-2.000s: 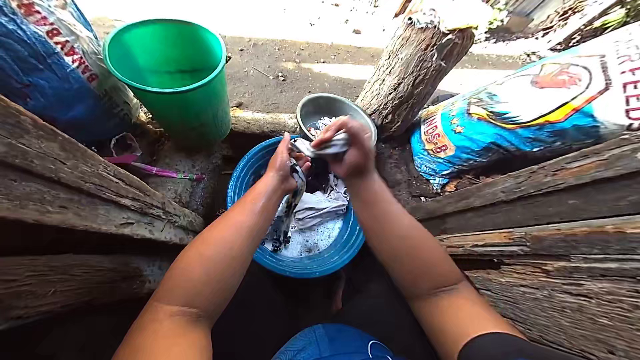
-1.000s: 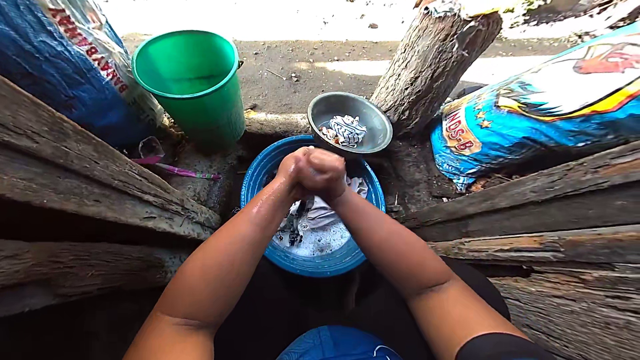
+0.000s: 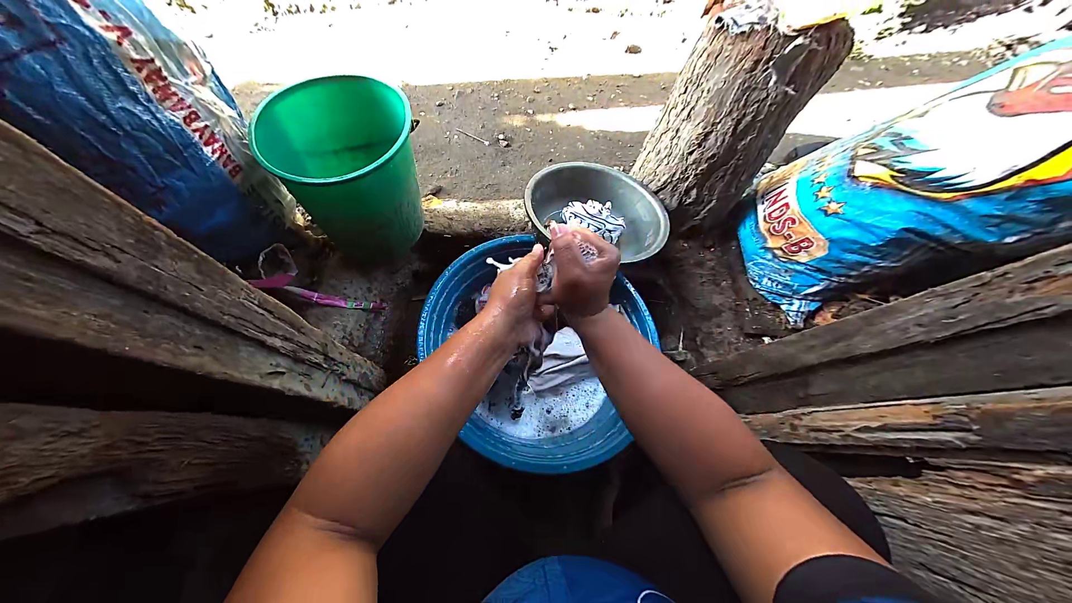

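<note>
A wet, soapy dark and white cloth (image 3: 533, 345) hangs from between my two hands over a blue plastic basin (image 3: 536, 459). My left hand (image 3: 517, 293) grips it on the left side, its thumb up. My right hand (image 3: 584, 270), fingers curled, closes on the cloth right beside it. Below them, a light grey cloth (image 3: 563, 362) lies in sudsy water. Just behind my right hand stands a grey metal bowl (image 3: 646, 219) holding a bunched white and black patterned cloth (image 3: 593, 216). My fingers hide part of the held cloth.
A green plastic bucket (image 3: 394, 197) stands behind the basin at left, near a blue sack (image 3: 109, 126). A pink-handled object (image 3: 335, 299) lies on the left ledge. A wooden post (image 3: 737, 109) and a printed feed sack (image 3: 913, 201) are at right. Weathered planks (image 3: 151, 276) flank both arms.
My hands, clasped together over the basin a second ago, are now slightly apart with the cloth showing between and below them. The patterned cloth remains in the grey bowl.
</note>
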